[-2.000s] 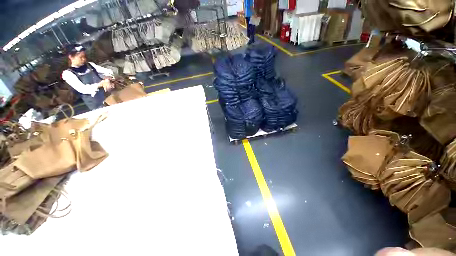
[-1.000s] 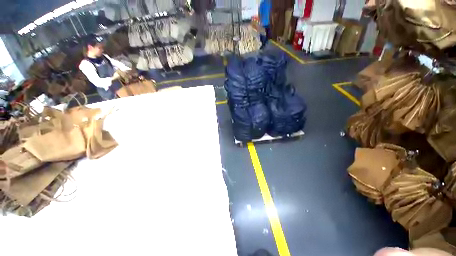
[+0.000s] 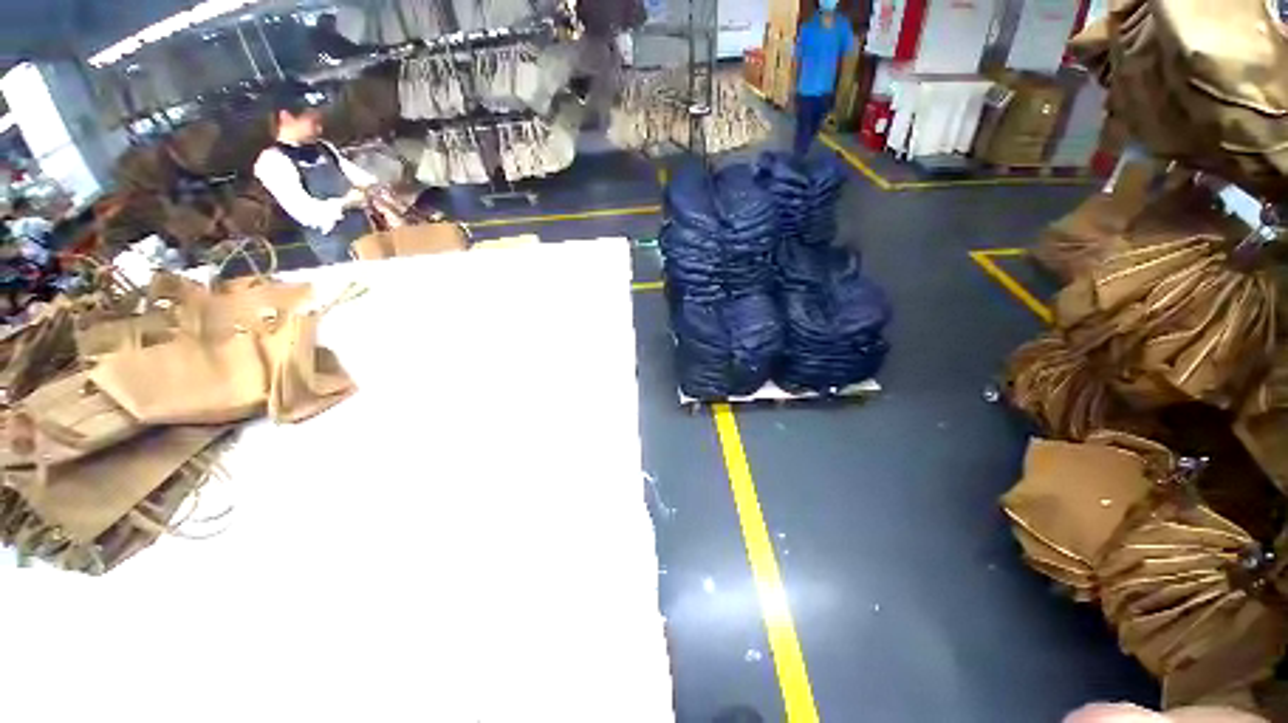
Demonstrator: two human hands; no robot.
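The white-covered table (image 3: 466, 494) lies nearest in front of me. A heap of brown tote bags (image 3: 184, 370) lies on its left side, thin handles sticking out. At the bottom right edge of the picture a small, blurred piece of skin (image 3: 1123, 713) shows, cut off by the edge. It looks like part of a hand, but I cannot tell which or what it does. No other part of my hands is in the picture.
Stacked navy backpacks (image 3: 770, 304) stand on a low pallet beyond the table's right edge. Brown bags (image 3: 1172, 565) hang in bunches at the right. A person (image 3: 314, 177) handles a brown bag at the far table side. A person in blue (image 3: 819, 71) stands farther back.
The view has shifted, so table, pallet and hanging bags sit farther right. The person in blue shows more fully. The skin at the bottom right edge stays nearly in place.
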